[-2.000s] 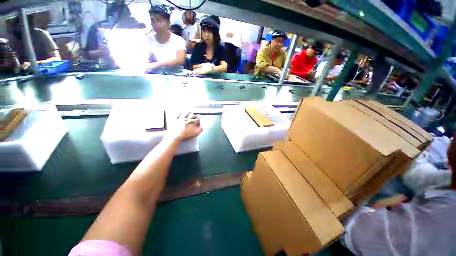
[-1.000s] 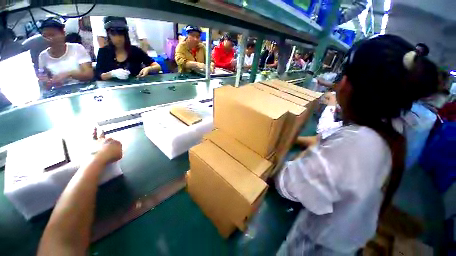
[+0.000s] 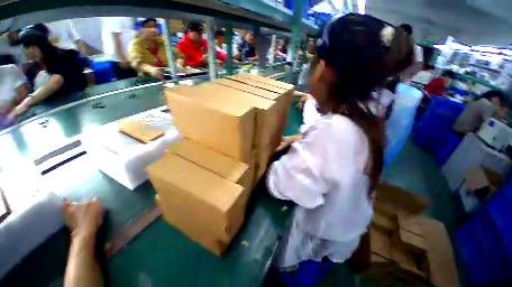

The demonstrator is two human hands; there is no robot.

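Observation:
My left hand [image 3: 82, 214] is at the lower left, over the green belt, beside the right end of a white foam block [image 3: 31, 227]. Its fingers look slightly apart with nothing visible in them; blur hides whether a fingertip touches the foam. That block is cut off by the left edge, with a dark-edged piece on its top. A second foam block [image 3: 126, 162] lies further along the green conveyor belt [image 3: 120, 196], with a small kraft box [image 3: 140, 130] on top. My right hand is out of the picture.
Brown cartons [image 3: 208, 120] stand in a stepped pile on the near green bench [image 3: 168, 263]. A person in a white shirt [image 3: 325, 174] stands right beside them. Flattened cardboard [image 3: 424, 241] lies on the floor at the right. Seated workers are opposite, under an overhead shelf.
The view has swung right, so the foam blocks, cartons and my left hand sit further left. My hand was over the near block's right part and now shows beside its end.

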